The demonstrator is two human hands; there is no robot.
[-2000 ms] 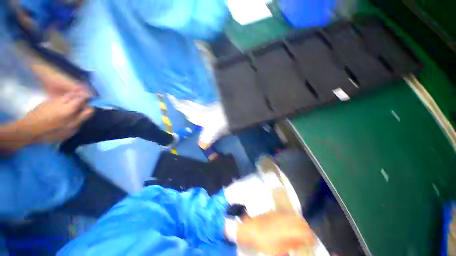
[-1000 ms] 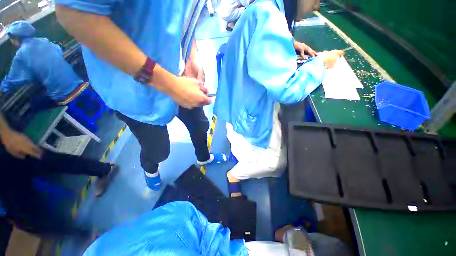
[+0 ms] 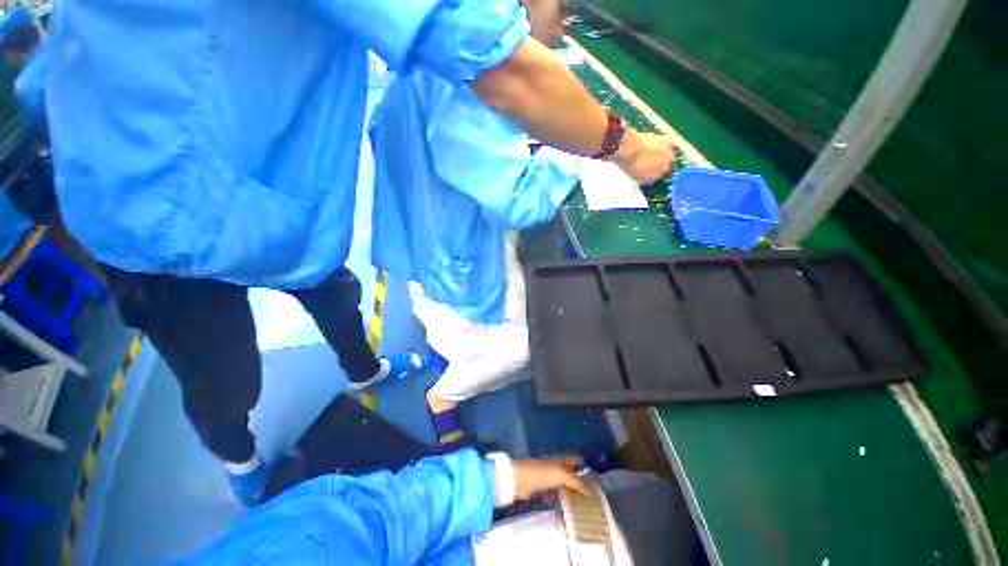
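My left hand, in a blue sleeve with a white cuff, is low in the picture. Its fingers are on the upper end of a tan adhesive sheet with rows of small marks. The sheet lies over my lap, beside white material, and its lower end is cut off by the picture's edge. My right hand is not in view.
A black compartment tray lies across the green bench, with a small white piece on its near edge. Behind it are a blue bin, white paper and scraps. A standing person reaches over a seated person at left.
The standing person has come closer and now reaches an arm over the bench near the blue bin. My left hand has come into view at the sheet. The view has shifted.
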